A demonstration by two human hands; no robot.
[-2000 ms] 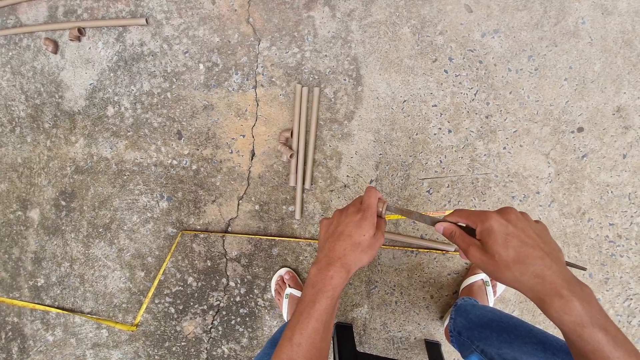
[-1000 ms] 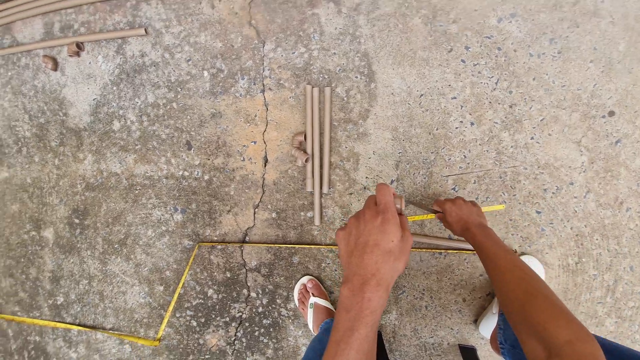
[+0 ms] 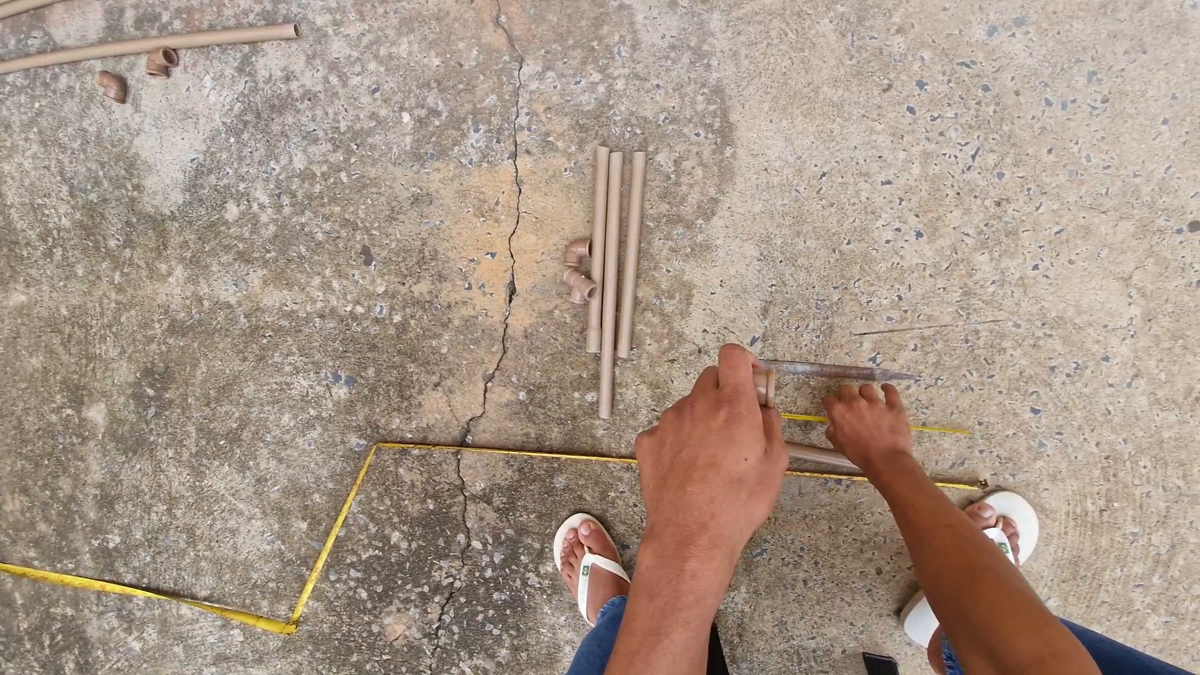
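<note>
My left hand (image 3: 717, 445) is closed around a brown plastic pipe fitting (image 3: 767, 385), whose ringed end shows beside the thumb side. A metal file-like tool (image 3: 834, 370) extends right from that hand, its pointed end free. My right hand (image 3: 867, 422) is just below the tool with curled fingers; whether it touches anything is hidden. Between the hands runs a brown pipe (image 3: 818, 456), partly covered. A yellow measuring tape (image 3: 511, 453) passes beneath my left hand, and another yellow strip (image 3: 937, 429) shows at the right hand.
Several cut brown pipes (image 3: 609, 281) lie side by side on the concrete, with elbow fittings (image 3: 578, 272) at their left. A longer pipe (image 3: 187, 40) and two more elbows (image 3: 161, 63) are at upper left. My sandaled feet (image 3: 592, 567) flank the work; a dark object (image 3: 879, 664) is at the bottom edge.
My right hand held the tool's right part two seconds ago; now the tool's pointed end is uncovered above the fingers. The tool has come to lie along my left hand's upper side.
</note>
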